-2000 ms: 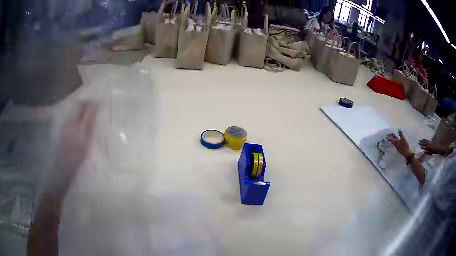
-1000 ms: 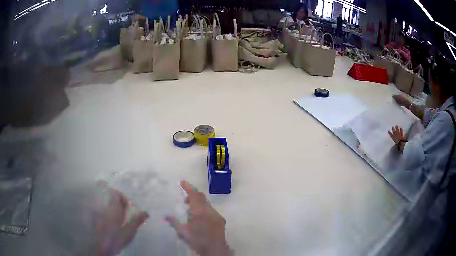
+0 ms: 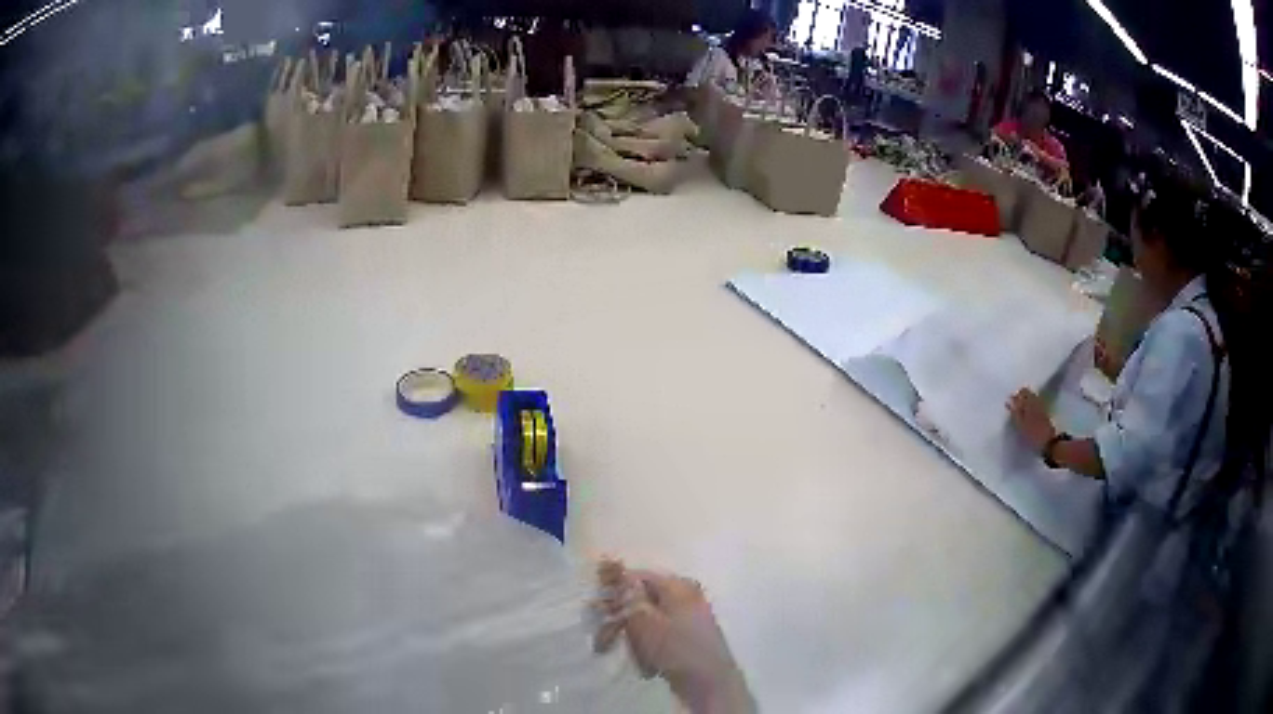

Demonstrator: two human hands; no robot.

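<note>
A clear, crinkly poly bag (image 3: pixel 349 600) spreads blurred over the lower left of the table in front of me. My right hand (image 3: pixel 653 621) is at the bottom centre, its fingers closed on the right edge of the poly bag. My left hand is not in view. The blue tape dispenser (image 3: pixel 529 467) with a yellow roll inside stands just beyond the bag's edge. A blue-edged tape roll (image 3: pixel 426 393) and a yellow tape roll (image 3: pixel 483 381) lie beside it.
Beige tote handbags (image 3: pixel 454 140) stand along the far side, with unstuffed totes (image 3: pixel 635 140) heaped beside them. A red tray (image 3: pixel 942 207) is far right. A coworker (image 3: pixel 1166 391) handles white wrapping paper (image 3: pixel 963 349) on the right. A small dark roll (image 3: pixel 807 261) lies near the paper.
The view has turned right, so table things sit further left. My left hand has gone out of view. My right hand has closed on the bag's edge, and the bag now spreads lower left.
</note>
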